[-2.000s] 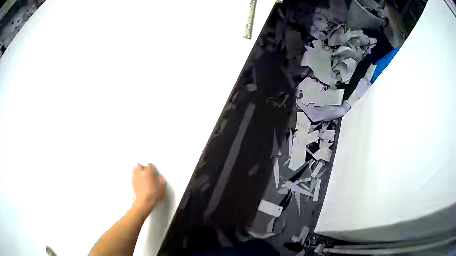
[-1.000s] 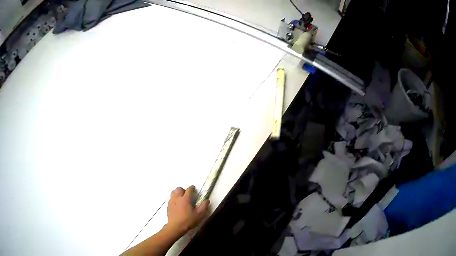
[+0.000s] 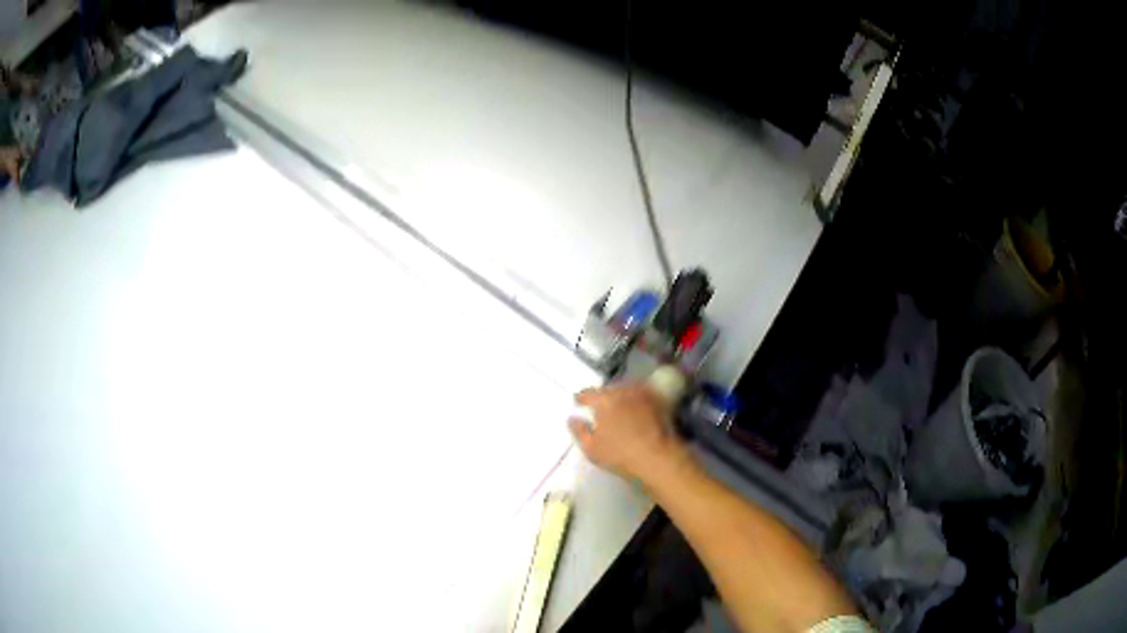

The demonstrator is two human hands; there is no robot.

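My right hand [image 3: 628, 427], blurred, reaches in from the lower right over the near side of the end cutter [image 3: 674, 334], beside its pale knob. Its fingers are bent; I cannot tell whether it grips anything. The cutter has blue parts, a black top and a red spot, and sits on the long metal rail [image 3: 420, 239] across the white table paper [image 3: 272, 433]. A pen line runs below my fingertips. A pale yellow strip [image 3: 541, 566] lies near the table's right edge. My left hand is out of view.
A dark grey cloth [image 3: 136, 124] lies crumpled at the rail's far left end, with part of a person's hand [image 3: 10, 163] at the picture's edge. A cable [image 3: 640, 161] runs up from the cutter. A white bucket [image 3: 983, 427] and paper offcuts [image 3: 908, 544] are beyond the right edge.
The view has moved towards the rail and cutter. My left hand, which was at the patterned bar, is out of view along with the bar. My right hand has come in at the cutter.
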